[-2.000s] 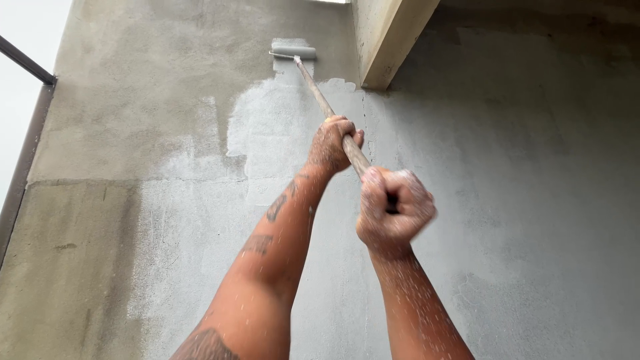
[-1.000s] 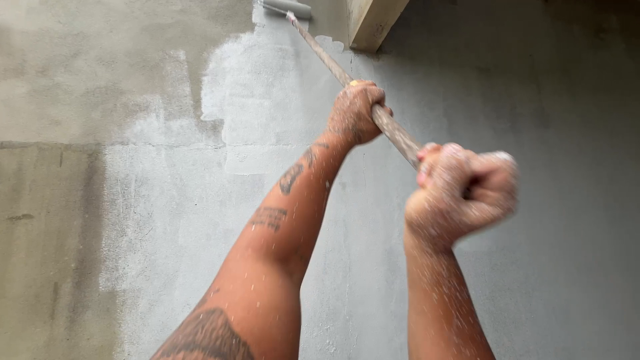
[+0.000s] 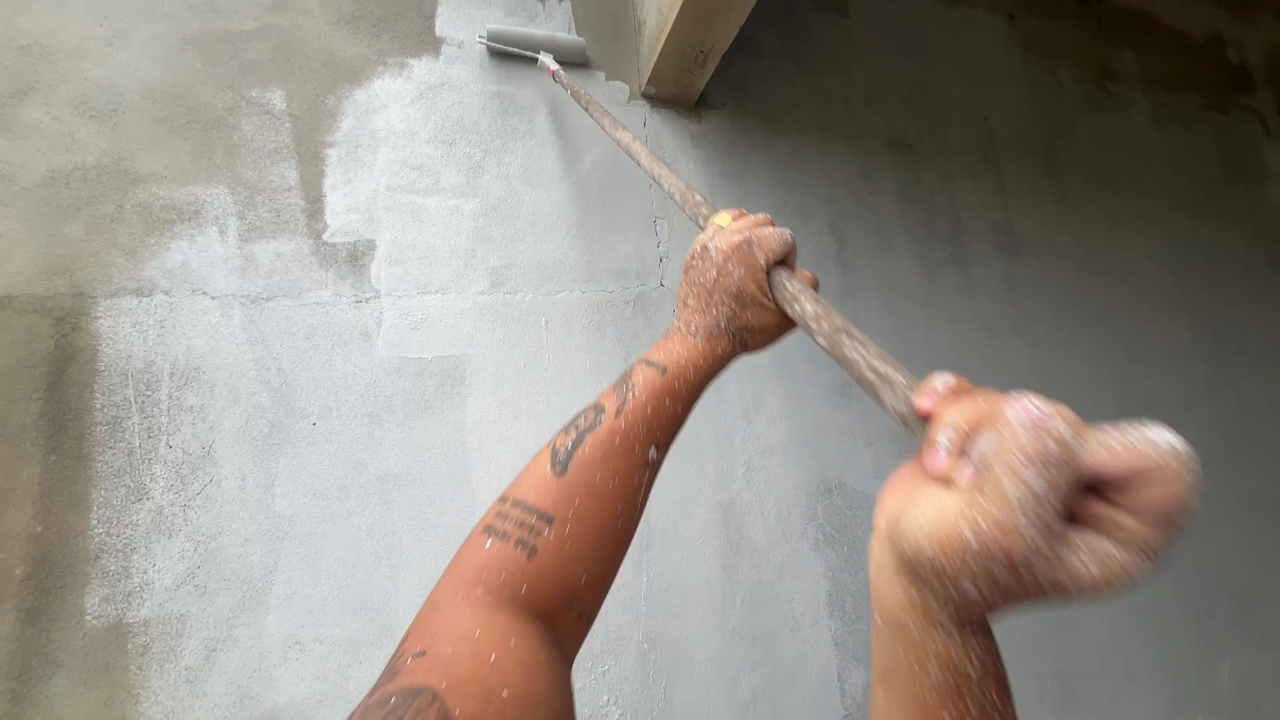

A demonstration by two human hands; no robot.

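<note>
A paint roller (image 3: 540,45) lies against the upper part of the wall, to the left of a beam's end. From its frame a long wooden pole (image 3: 640,152) slants down to the right. My left hand (image 3: 740,280), speckled with paint, is closed around the middle of the pole. Lower down and nearer the camera, my right hand (image 3: 1020,490) grips the pole's near end; it is blurred, and the pole's tip is hidden in it. Pale, fresh-looking paint (image 3: 460,190) covers the wall around and below the roller.
A concrete beam (image 3: 695,50) juts out overhead, just right of the roller. Bare, stained plaster (image 3: 150,120) shows at the left, with a ragged paint edge. A thin crack (image 3: 660,235) runs down below the beam, and the right side of the wall is in shadow.
Both hands have moved to the right in view, and the pole slants more than it did two seconds ago. Both hands have kept hold of it. The roller stays high on the wall.
</note>
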